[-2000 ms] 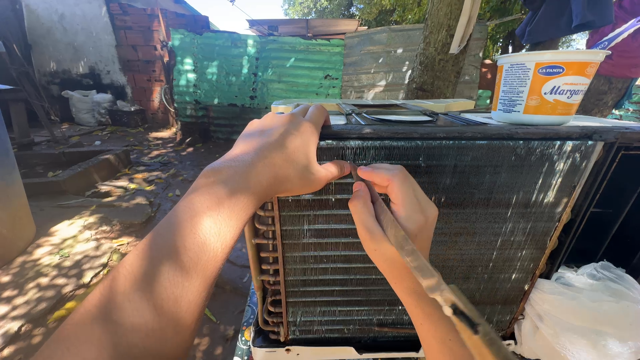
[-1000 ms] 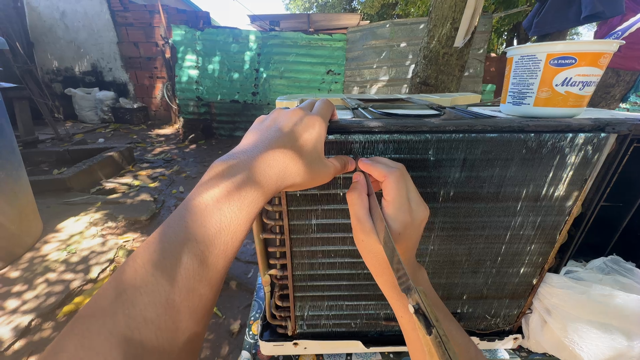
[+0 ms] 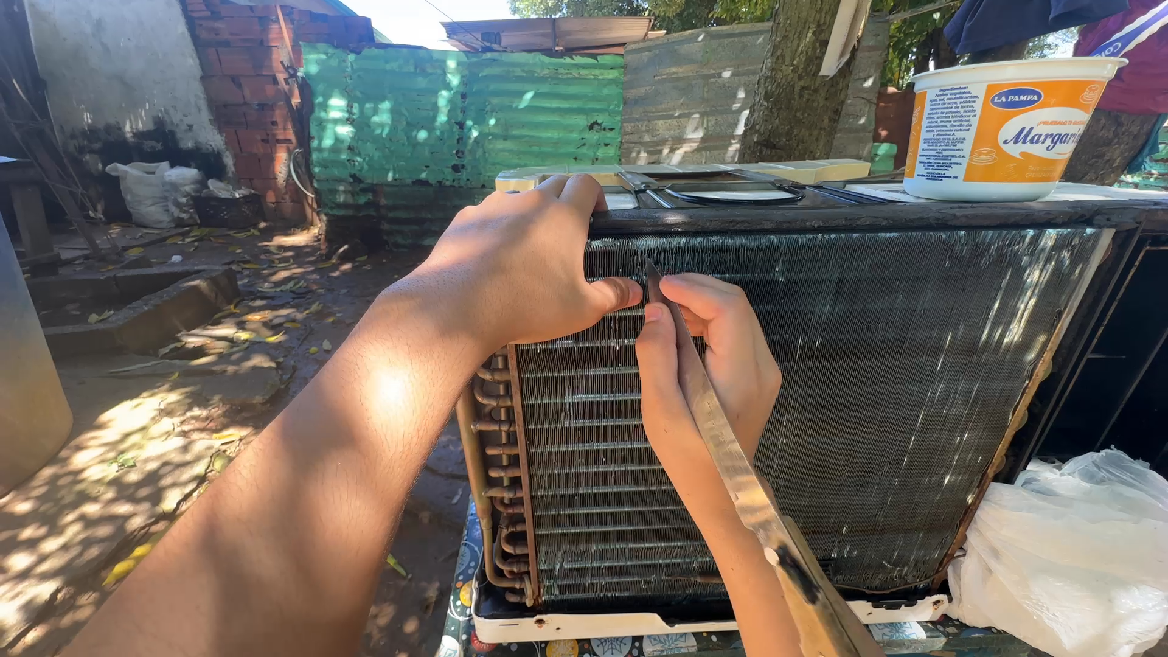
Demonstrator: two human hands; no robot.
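Note:
The finned coil of an air conditioner [image 3: 867,392] stands upright, with bent copper tubes [image 3: 500,474] along its left side. My left hand [image 3: 525,260] rests over the top left edge, fingers on the frame and thumb across the fins. Just right of that thumb, my right hand [image 3: 707,365] grips a worn metal knife [image 3: 721,433] by its blade. The knife's tip points up at the upper fins, and its riveted handle trails down along my forearm toward the bottom of the view. Whether the tip touches the fins I cannot tell.
A margarine tub [image 3: 1004,128] stands on top of the unit at the right. A white plastic bag [image 3: 1068,557] lies at the lower right, by a patterned cloth [image 3: 666,643] under the unit. Behind are a green corrugated sheet fence [image 3: 456,128] and a tree trunk [image 3: 798,82].
The knife tip, hidden close to my left thumb a second ago, now shows above my right fingers. My right hand sits slightly lower relative to my left thumb.

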